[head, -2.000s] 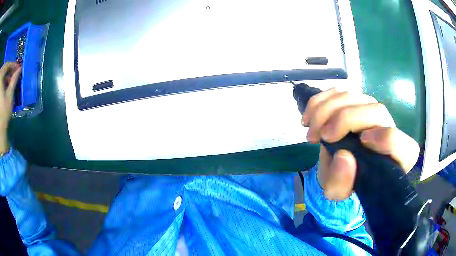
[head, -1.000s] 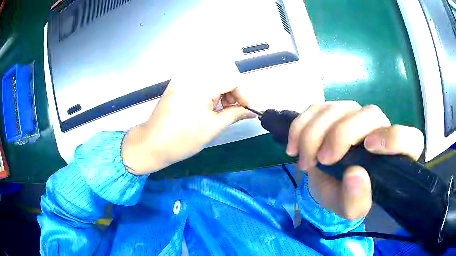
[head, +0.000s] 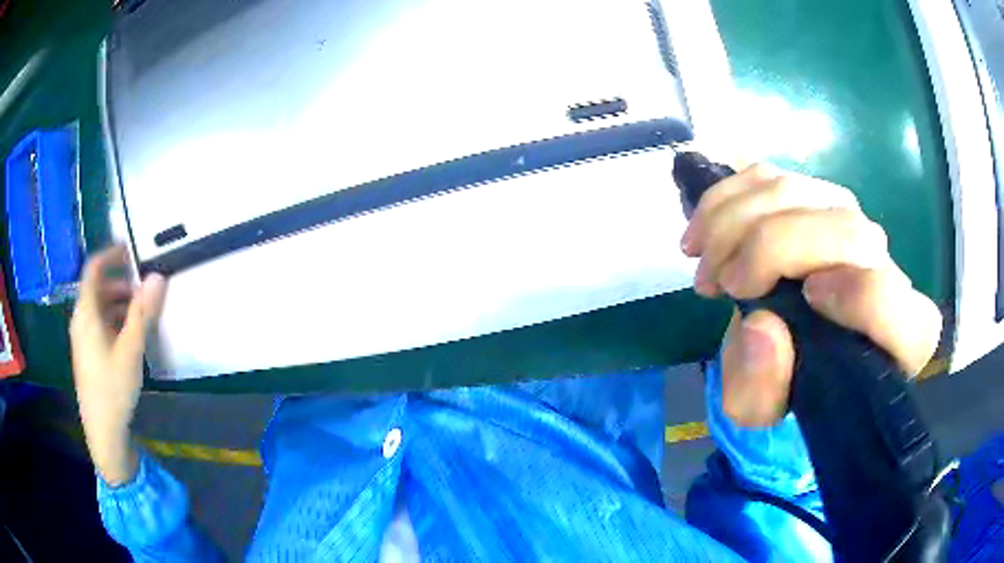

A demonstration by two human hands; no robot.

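Note:
The laptop (head: 385, 110) lies underside up on a white foam sheet (head: 440, 264), its dark front edge towards me. My right hand (head: 809, 269) is shut around the black electric screwdriver (head: 853, 407). The screwdriver's tip is at the right end of the laptop's dark front edge, by the corner; whether it touches a screw is too small to tell. My left hand (head: 119, 341) is at the laptop's near left corner, slightly blurred, thumb and fingers apart, with nothing visible in it.
A blue screw box (head: 44, 214) stands on the green work surface (head: 837, 132) at the left. Another grey laptop on a white sheet (head: 947, 198) is at the right edge. A red-orange edge (head: 9, 341) shows at far left. A black cord runs below my right wrist.
My left hand has moved from the screwdriver's tip to the laptop's left corner, its fingers now apart. The screwdriver has moved up and right, from beside my left fingers to the laptop's right corner.

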